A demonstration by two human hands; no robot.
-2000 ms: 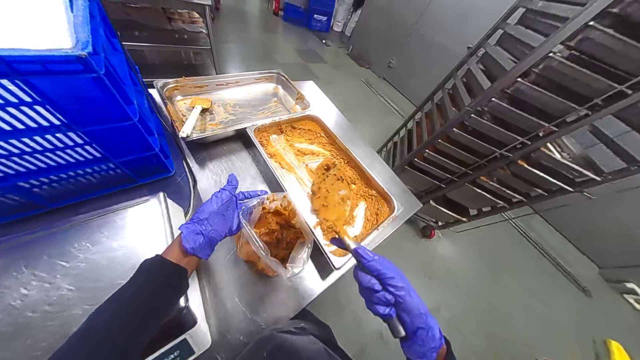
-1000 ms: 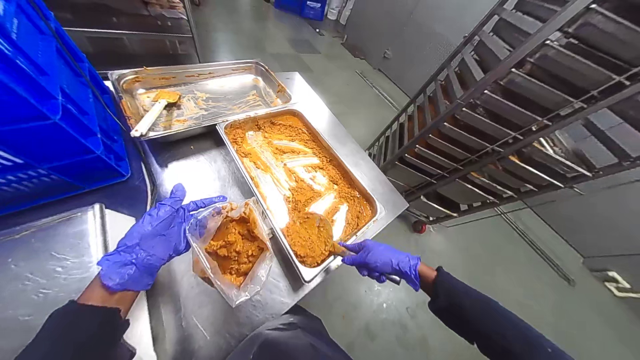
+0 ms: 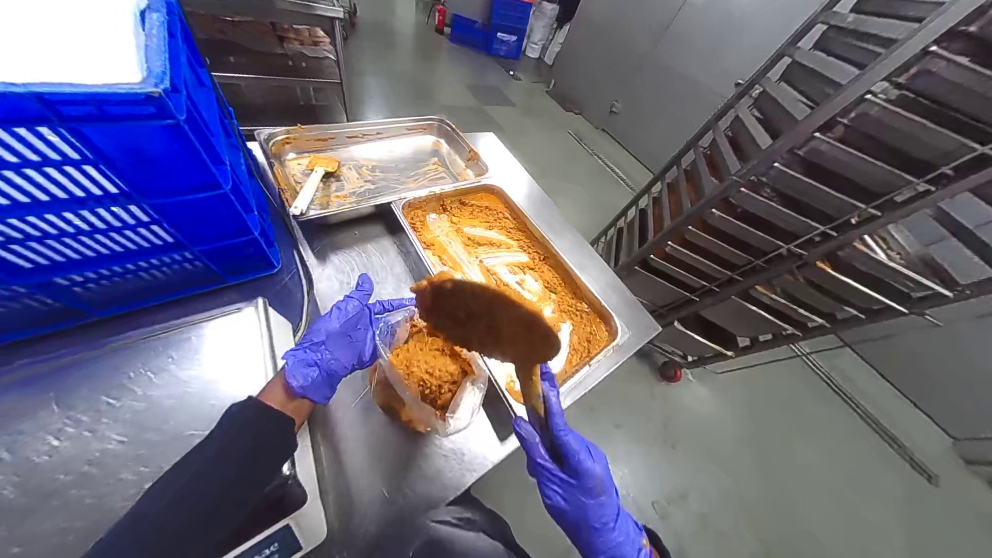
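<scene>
My right hand [image 3: 570, 473], in a purple glove, grips the handle of a large spoon [image 3: 488, 322] coated in orange-brown paste. The spoon's bowl is raised between the bag and the filled tray. My left hand [image 3: 337, 341], also gloved, is at the rim of a clear plastic bag [image 3: 465, 403] of the same paste; its thumb points up, and the fingers at the bag are partly hidden. Beside the bag, a steel tray [image 3: 612, 341] holds more paste, with pale streaks of bare bottom. Behind it is a smeared steel tray [image 3: 457, 132] with a white-handled spatula [image 3: 308, 191].
Blue plastic crates [image 3: 209, 170] stand at the left behind a weighing scale [image 3: 139, 434] with a steel platform. All the trays rest on a steel table [image 3: 356, 488]. A tall metal rack [image 3: 744, 186] on casters stands at the right. More blue crates [image 3: 508, 39] are far back on the floor.
The spoon was down in the paste tray a second ago; my right hand has lifted it up and toward the bag. My left hand has stayed at the bag.
</scene>
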